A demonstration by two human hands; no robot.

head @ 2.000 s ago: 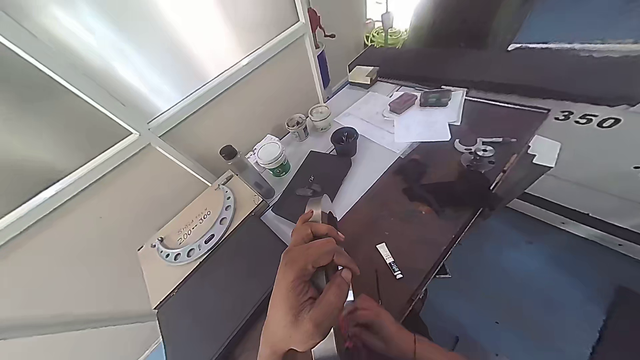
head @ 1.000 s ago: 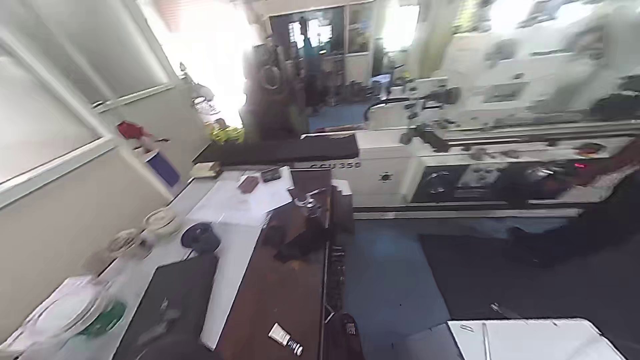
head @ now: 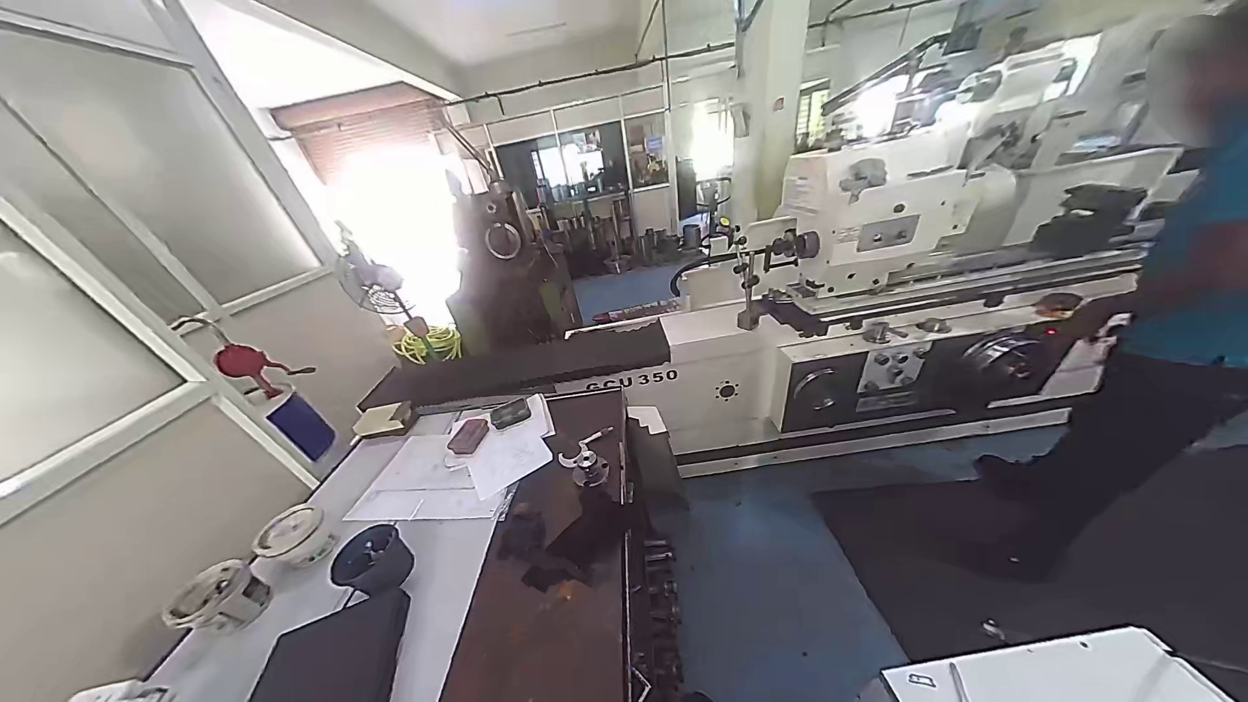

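Note:
Neither my left hand nor my right hand shows in the head view now. Below me a long workbench carries a small micrometer (head: 585,462) near its right edge. A dark cloth (head: 575,541) lies on the brown bench top (head: 531,639) nearer to me. Along the left side stand a dark blue cup (head: 372,559), a lidded white tub (head: 293,535) and a second tub (head: 217,596) with things in it. A flat black case (head: 331,648) sits in front of them. Farther back, a red box (head: 469,437) and a dark green box (head: 511,413) rest on paper sheets (head: 429,478).
A large white cylindrical grinding machine (head: 721,390) stands beyond the bench. At its right a person (head: 1160,292) stands on a dark mat (head: 975,546). A white panel (head: 1063,673) juts in at the lower right. A fan (head: 375,283) stands by the bright doorway.
The view has swung up and to the right. Both hands, seen two seconds ago with a metal part in the left one, are out of sight. The grinding machine and a person now show.

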